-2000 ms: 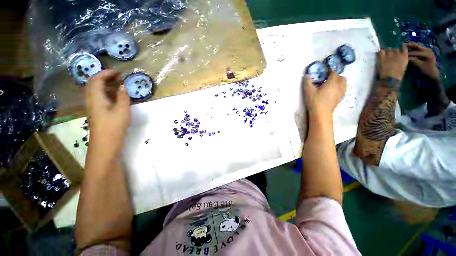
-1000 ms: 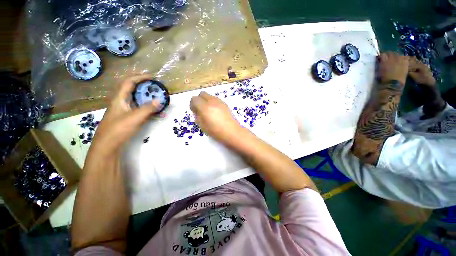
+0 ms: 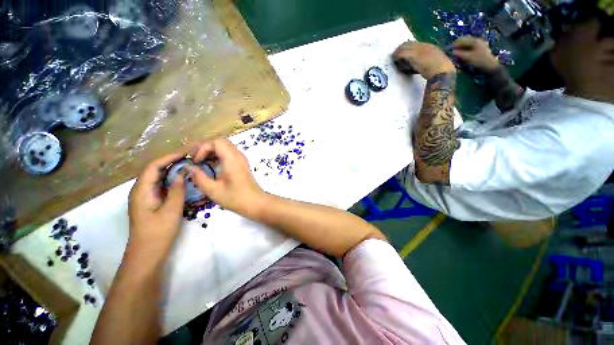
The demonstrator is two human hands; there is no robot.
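Note:
My left hand [image 3: 156,202] holds a wheel body [image 3: 195,184] with a dark rim and pale holed face, above the white work sheet. My right hand [image 3: 232,180] is on the same wheel from the right, its fingers bent over the face. Whether the right fingers hold a small insert cannot be seen. Dark purple inserts [image 3: 204,215] lie just below the wheel, partly hidden by the hands. More shiny purple-blue inserts [image 3: 283,162] lie to the right on the sheet.
Two wheels [image 3: 358,91] stand on the sheet's right part, near another person's tattooed arm [image 3: 437,121]. Yellow-brown board [image 3: 249,81] at upper left bears wheels [image 3: 40,153] and a clear plastic bag [image 3: 128,40]. Dark small parts [image 3: 66,249] and an open carton [image 3: 40,286] are at lower left.
The view has turned right. My right hand has come from the loose inserts to the wheel in my left hand. Two set-aside wheels show instead of three; the other person's hand is beside them.

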